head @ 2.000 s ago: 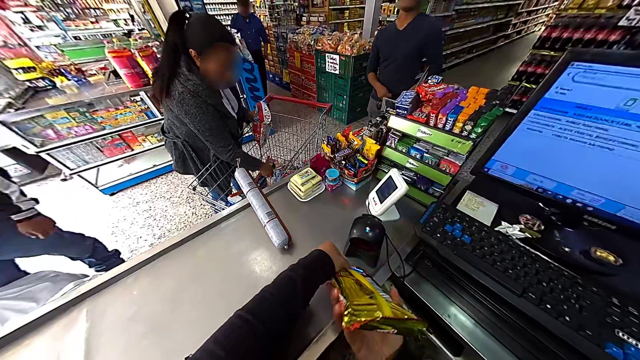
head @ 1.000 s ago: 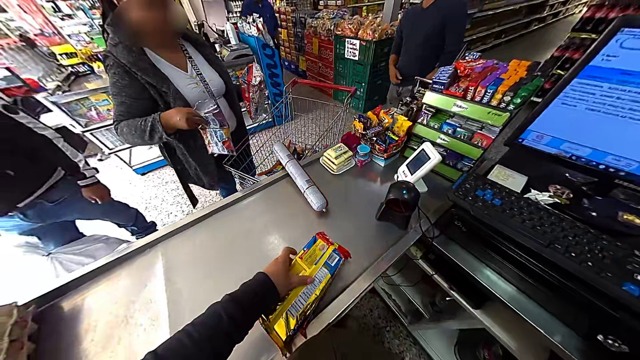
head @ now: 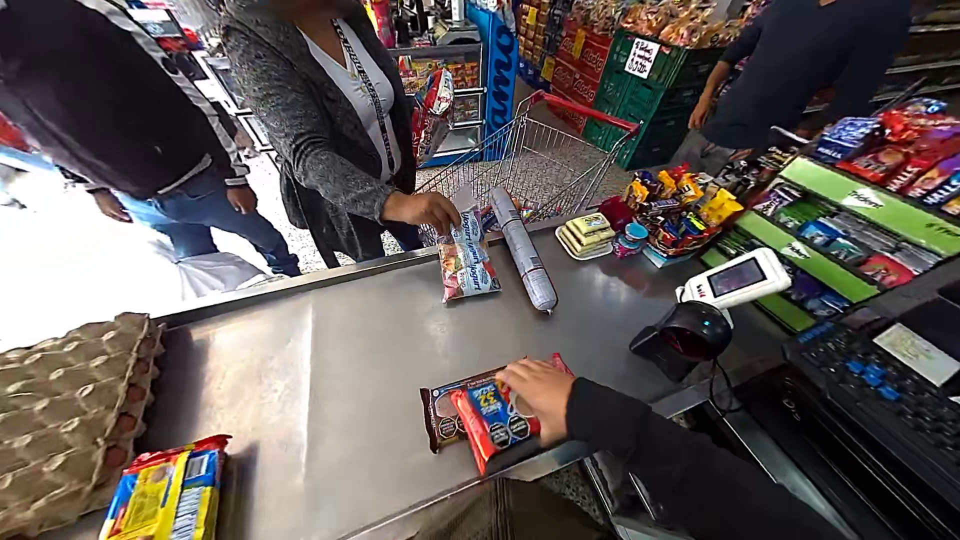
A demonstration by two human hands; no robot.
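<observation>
My right hand (head: 538, 401) reaches in from the lower right with its fingers over a red and blue snack packet (head: 495, 420). Partly under that packet lies a dark brown packet (head: 442, 416), flat on the metal counter (head: 360, 360). My left hand is out of view. A yellow, red and blue packet (head: 165, 491) rests at the lower left. Near the far edge, a person's hand (head: 424, 212) holds the top of a clear bag of yogurt packs (head: 466, 262), beside a long wrapped tube (head: 523, 251).
Stacked egg trays (head: 67, 405) fill the left end. A black scanner (head: 686, 337), a white card reader (head: 739, 277), a tray of yellowish food (head: 586, 234) and candy racks (head: 847, 217) stand at the right. A shopping cart (head: 525, 165) and several people are beyond the counter.
My left hand, seen on the yellow packet, has left view; that packet now lies at the left. My right hand is on the red packet. The person's yogurt bag has come to the counter.
</observation>
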